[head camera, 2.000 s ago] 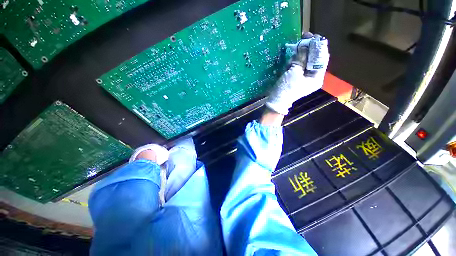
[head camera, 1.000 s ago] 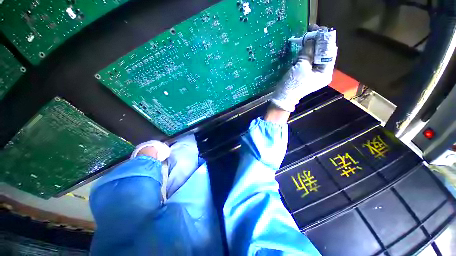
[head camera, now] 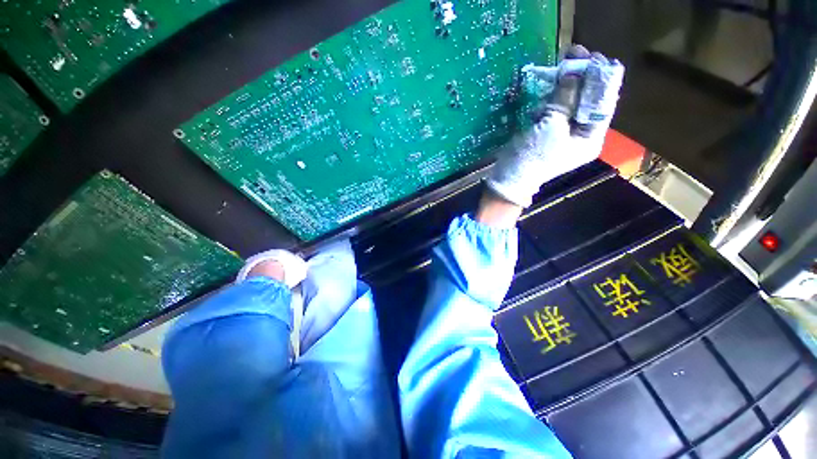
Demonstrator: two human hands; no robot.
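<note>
A large green circuit board [head camera: 376, 116] lies underside up on a black surface, its far edge cut off by the top of the picture. My right hand [head camera: 555, 139], in a white knit glove, is closed around a small white printed tube [head camera: 598, 94] at the board's right end. The tube's narrow pale tip points left, at or just over the board; contact is hard to tell. My left hand [head camera: 273, 267] shows only as a white glove cuff and some wrist at the black surface's near edge; its fingers are hidden.
Smaller-looking green board [head camera: 112, 260] at left; other boards [head camera: 98, 45] at upper left. Black ribbed cover [head camera: 627, 314] with yellow characters at lower right. Red part [head camera: 624, 151] beyond my right hand. Grey machine housing with a red light [head camera: 769, 242] at far right.
My right hand has shifted slightly right with the tube still in it, and the tube has turned a little. The view has moved slightly. My left hand shows no clear change.
</note>
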